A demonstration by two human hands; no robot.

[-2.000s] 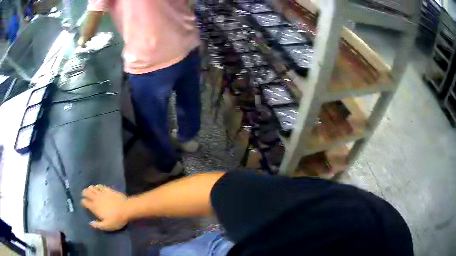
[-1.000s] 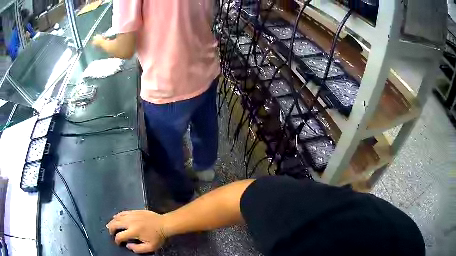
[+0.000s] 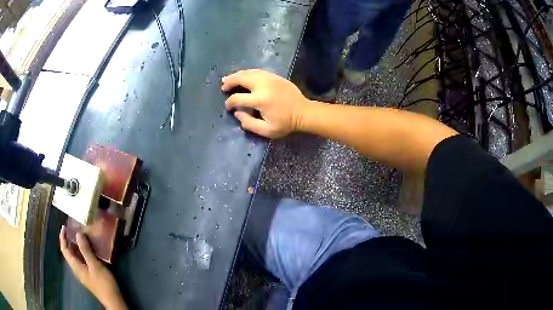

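The press's cream-white block [image 3: 79, 189], with a bolt in its centre, hangs under the dark ram [image 3: 24, 160]. Red-brown fixture blocks [image 3: 118, 169] lie beneath and beside it, with a dark metal bracket on their right. My left hand [image 3: 94, 272] is at the lower fixture block, fingers apart and against it; nothing shows held, though part of the fingers' contact is unclear. My right hand [image 3: 264, 103] rests palm down at the bench's edge, fingers bent and apart, empty.
The dark bench [image 3: 200, 163] carries thin black cables [image 3: 176, 66] from a partly cut-off lamp [image 3: 123, 5]. A stack of sheets [image 3: 37, 242] stands left of the press. A person's legs [image 3: 358, 36] and racked lamps with dangling cables [image 3: 479, 72] are beyond the bench.
The view has swung down and left to the press. The press and my left hand have come into view. My right hand stays on the bench near its edge.
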